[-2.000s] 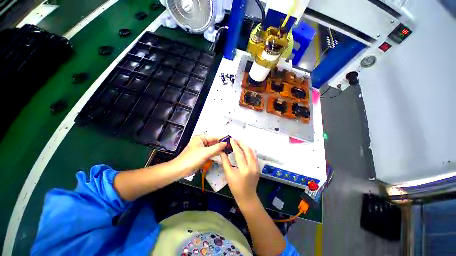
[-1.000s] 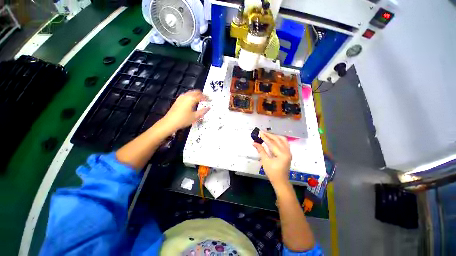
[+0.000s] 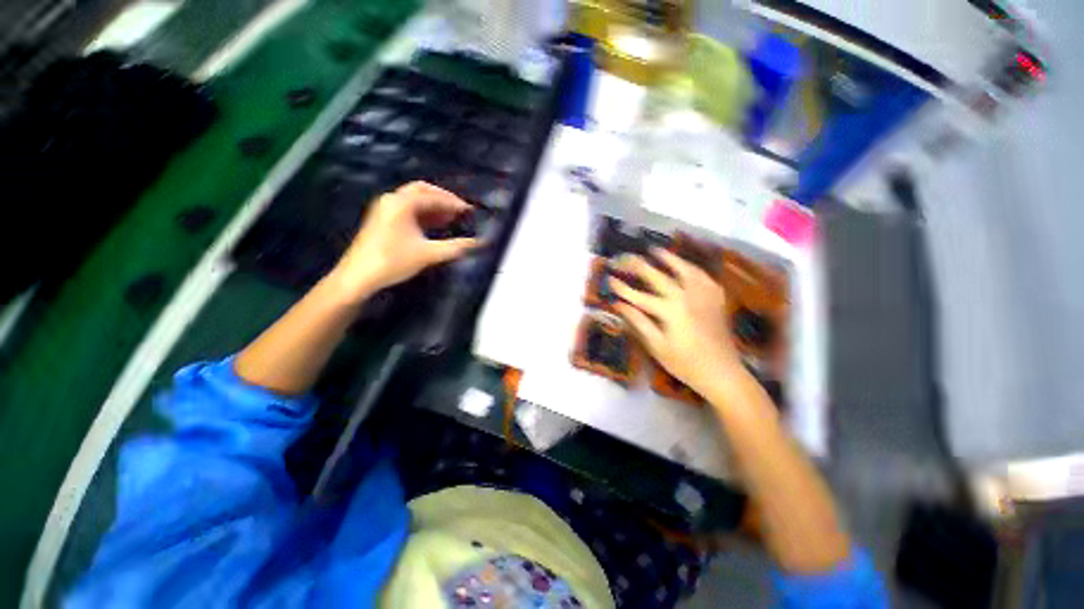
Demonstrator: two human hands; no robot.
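The picture is blurred. Orange-brown fixture nests (image 3: 606, 345) stand in rows on the white worktable (image 3: 514, 312), several with a black part in them. My right hand (image 3: 680, 312) reaches over the nests, fingertips down at the left rows. It hides part of them, and whether it holds a part cannot be told. My left hand (image 3: 410, 238) is over the right side of the black blister tray (image 3: 357, 167), thumb and forefinger near each other. Something dark is near the fingertips, but I cannot tell if it is held.
Small black parts (image 3: 196, 219) lie in a line on the green belt (image 3: 107, 345). A dark stack of trays (image 3: 101, 155) is at the far left. The press's blue column (image 3: 850, 137) stands behind the nests at the right. A pink patch (image 3: 789, 221) lies beside them.
My right hand has moved from in front of the fixture onto the nests. My left hand has moved from the table's left edge over the tray. The nests now sit nearer the table's front edge.
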